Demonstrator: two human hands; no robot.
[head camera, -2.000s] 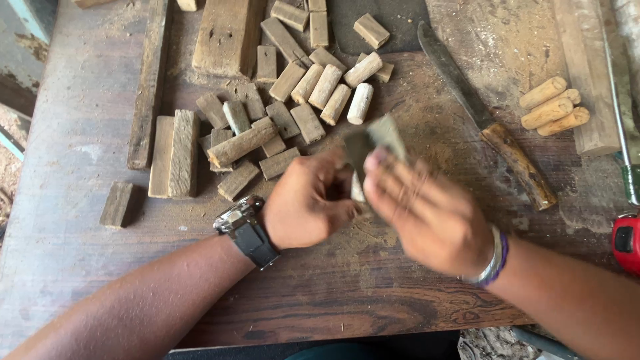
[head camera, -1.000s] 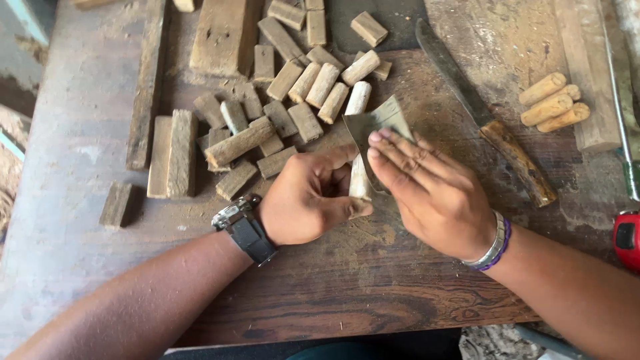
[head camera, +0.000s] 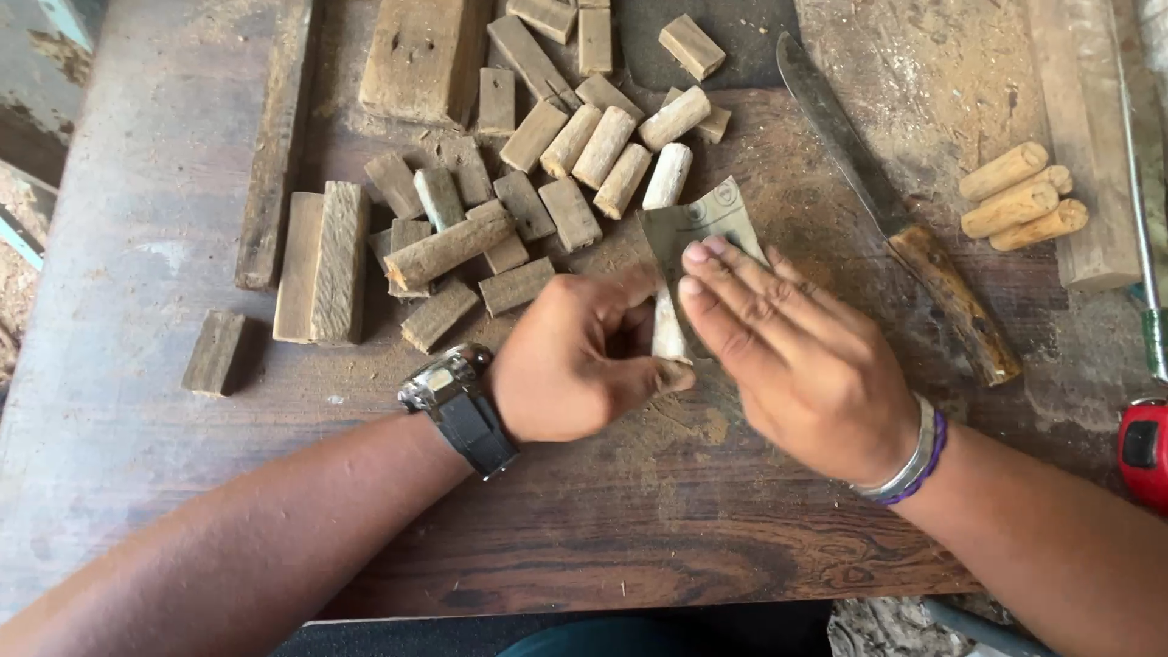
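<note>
My left hand (head camera: 584, 356), with a wristwatch above it on the arm, grips a pale, rounded wooden peg (head camera: 669, 333) between thumb and fingers. Against the peg's right side lies a folded sheet of sandpaper (head camera: 707, 212) with printed marks on its back. The flattened fingers of my right hand (head camera: 794, 365) press on that sheet; part of the peg is hidden beneath it. Just beyond the hands lie several rounded pegs (head camera: 604, 146), one of them whitish (head camera: 668, 176), among rectangular wood blocks (head camera: 570, 214).
A knife (head camera: 949, 301) with a wooden handle lies right of my hands. Several smooth pegs (head camera: 1008, 208) are stacked beside a wooden board (head camera: 1090, 182). A red tape measure (head camera: 1142, 447) sits at the right edge. Long wood strips (head camera: 274, 155) and a thick block (head camera: 424, 64) lie at left.
My right hand and the sandpaper have shifted back and forth slightly over the peg. My left hand keeps its hold in about the same place.
</note>
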